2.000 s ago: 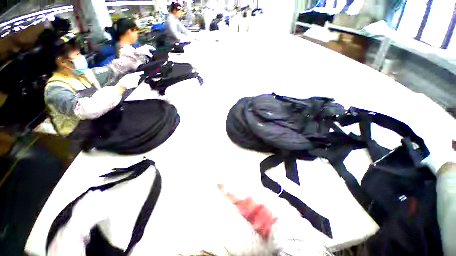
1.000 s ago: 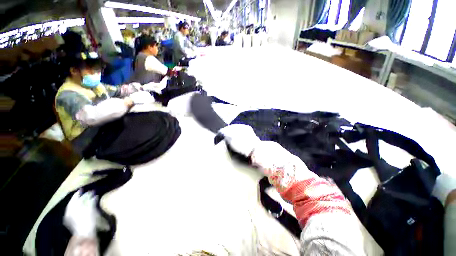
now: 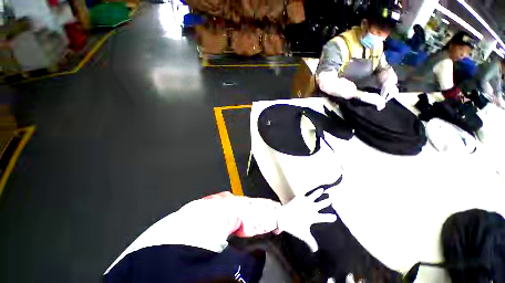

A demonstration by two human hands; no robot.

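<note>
A black fabric bag (image 3: 346, 246) lies along the near table edge, cut off by the bottom of the picture. My left hand (image 3: 304, 217), in a white glove, rests on its upper end with fingers spread. A thin black strap curves up past my fingertips. Small white tips at the bottom edge (image 3: 349, 278) look like gloved fingers of my right hand; the rest of it is out of the picture, so its hold is hidden. Another black bag (image 3: 283, 130) with a tiny pale logo and curved opening lies flat at the table's far left corner.
A masked person (image 3: 357, 66) across the white table (image 3: 382, 204) handles a layered black bag pile (image 3: 387, 127). Another person sits farther right. A black heap (image 3: 476, 243) lies at lower right. Dark floor with yellow lines (image 3: 228, 149) is on the left; brown goods hang behind.
The view has swung left towards the floor. My right hand, earlier over the table with black fabric, has dropped almost out of the picture. My left hand now lies spread on a bag.
</note>
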